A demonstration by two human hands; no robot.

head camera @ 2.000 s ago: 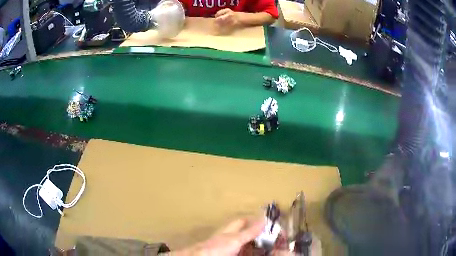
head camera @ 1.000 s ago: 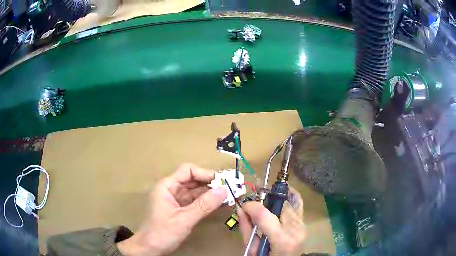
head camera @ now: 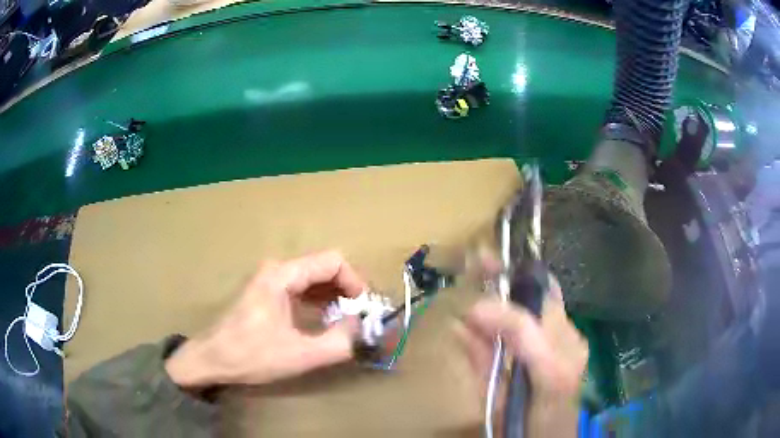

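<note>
My left hand holds a white plastic housing between thumb and fingers over the cardboard. Thin wires, including a green and a white one, run from the housing to a small black part just right of it. My right hand is blurred by motion and holds the soldering iron upright, its tip pointing away from me. The thin metal solder guide stands beside the tip. My right hand is apart from the housing.
Tan cardboard lies under my hands. Small board-and-housing clusters sit on the green belt, left and right. A ribbed hose ends in a brownish hood right of the iron. A solder spool is behind it; a white adapter lies left.
My right hand and the iron have moved right, away from the housing. The black part has turned and sits lower and further right. The clusters on the belt have shifted right in view.
</note>
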